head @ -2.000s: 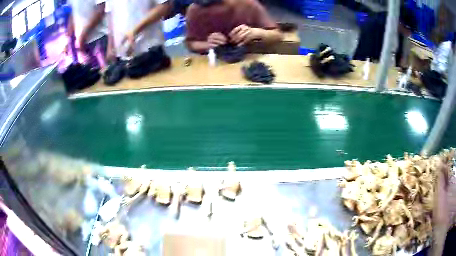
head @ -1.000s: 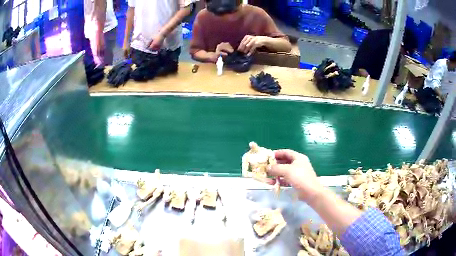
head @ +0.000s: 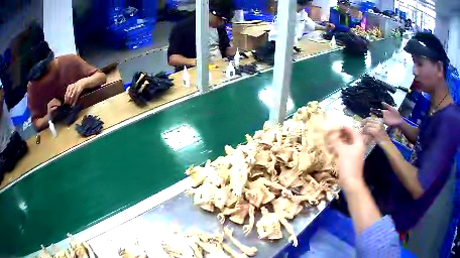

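Observation:
A large pile of tan figure torsos (head: 267,166), many with arms attached, lies on the metal tabletop. My right hand (head: 348,148), with a blue checked sleeve, is over the pile's far right end. Its fingers are curled beside a bright, blurred tan piece; I cannot tell whether they grip it. One torso (head: 269,224) lies at the pile's near edge with an arm sticking out. Loose tan figure arms (head: 202,244) lie at the bottom of the view. My left hand is out of view.
A green conveyor belt (head: 126,161) runs diagonally beyond the table, with metal posts (head: 283,60) at its edge. Across it, people work at a wooden bench (head: 118,103) with black parts and white bottles (head: 186,76). At right, a person in purple (head: 434,146) works near a black pile (head: 367,95).
The view has swung right. My right hand has moved from above the belt's near edge, where it held a torso, to the far end of the pile. The row of torsos is out of view.

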